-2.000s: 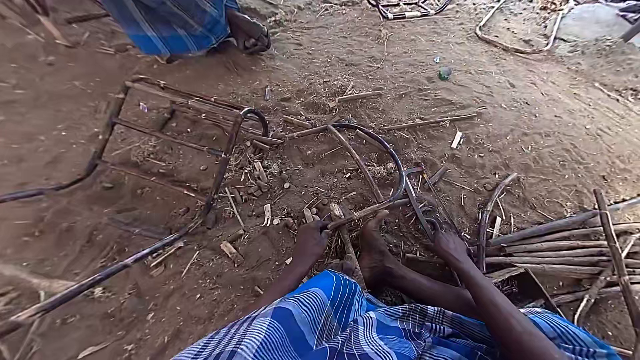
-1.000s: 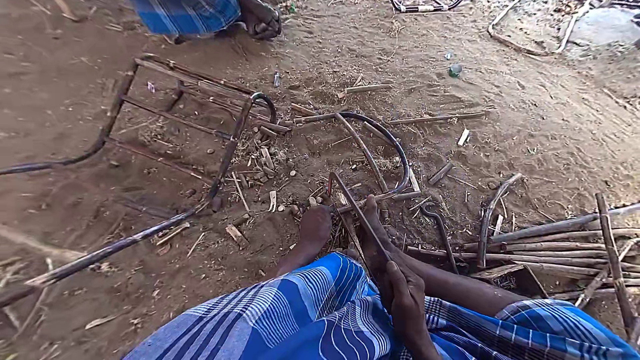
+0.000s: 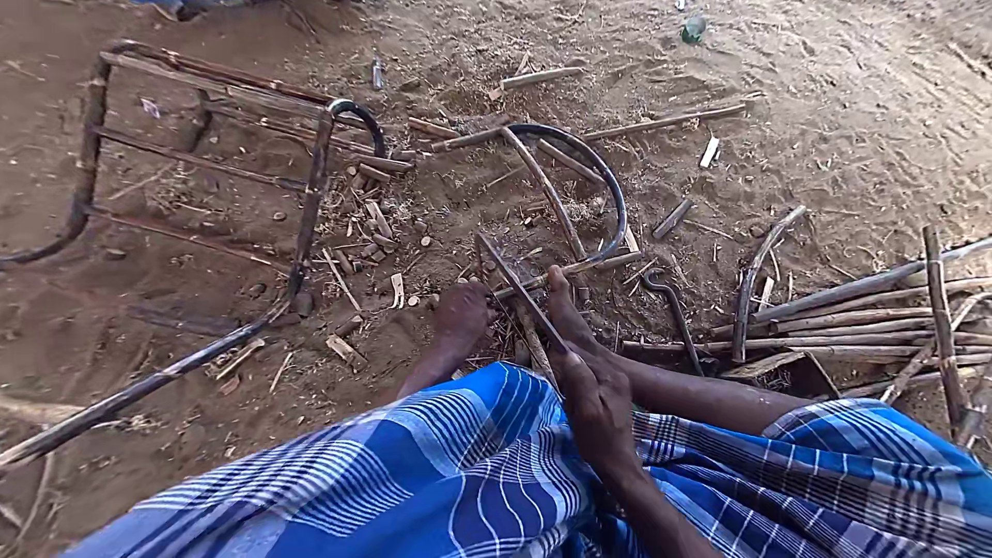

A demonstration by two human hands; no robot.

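Note:
My left hand [image 3: 463, 314] is low at the ground, closed around the near end of a thin wooden stick [image 3: 508, 292]. That stick meets a dark bent cane hoop [image 3: 618, 194], which lies on the soil beyond my feet. In my right hand [image 3: 601, 399] is a long, narrow saw-like tool [image 3: 521, 283], slanting up and left across the stick. My bare right foot [image 3: 570, 314] is close beside the stick, just right of the tool. A hooked dark rod [image 3: 676, 310] lies to the right of that foot. Blue checked cloth covers my lap and hides part of my left arm.
A bent cane frame with crossbars [image 3: 314, 194] stands at left, its long pole [image 3: 147, 391] reaching toward me. Short offcuts [image 3: 372, 248] litter the soil. A bundle of sticks [image 3: 860, 329] and a curved piece [image 3: 756, 279] lie at right. A green bottle piece [image 3: 694, 29] lies farther off.
My right hand has moved left from beside the hooked rod to in front of my foot, where it holds the saw-like tool. The view has tilted down.

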